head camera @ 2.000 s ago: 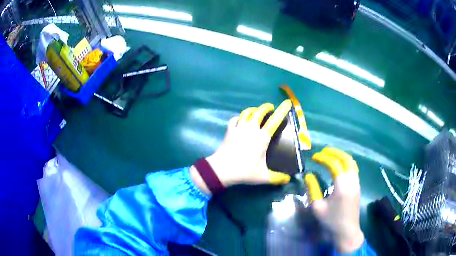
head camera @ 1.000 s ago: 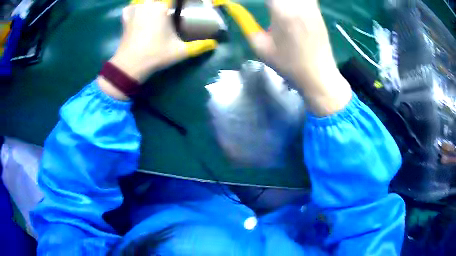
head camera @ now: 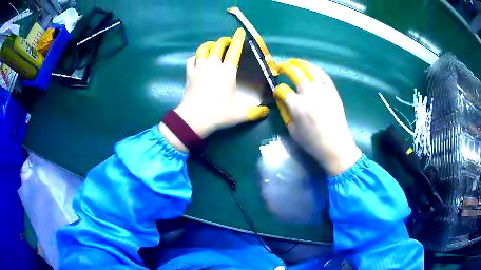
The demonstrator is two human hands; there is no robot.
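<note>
A dark glossy LCD panel (head camera: pixel 251 79) lies on the green bench mat with an orange flex cable (head camera: pixel 254 32) along its right edge, its free end pointing up and left. My left hand (head camera: pixel 216 84), in yellow finger cots with a dark red wrist strap, grips the panel from the left, fingers at the top and thumb at the bottom. My right hand (head camera: pixel 311 108), also in yellow finger cots, has its fingertips closed on the panel's right edge near the cable's base. The hands hide part of the panel.
Black frames (head camera: pixel 90 47) and a blue bin (head camera: pixel 48 59) with yellow items stand at left. A clear plastic bag (head camera: pixel 290 184) lies below my right hand. White strips (head camera: pixel 422 124), a black tool (head camera: pixel 403 163) and stacked blister trays (head camera: pixel 456 142) are at right. A black cord (head camera: pixel 232 182) crosses the front.
The head view has shifted. My right hand, apart from the panel and blurred two seconds ago, has moved onto its right edge by the cable. My left hand still holds the panel.
</note>
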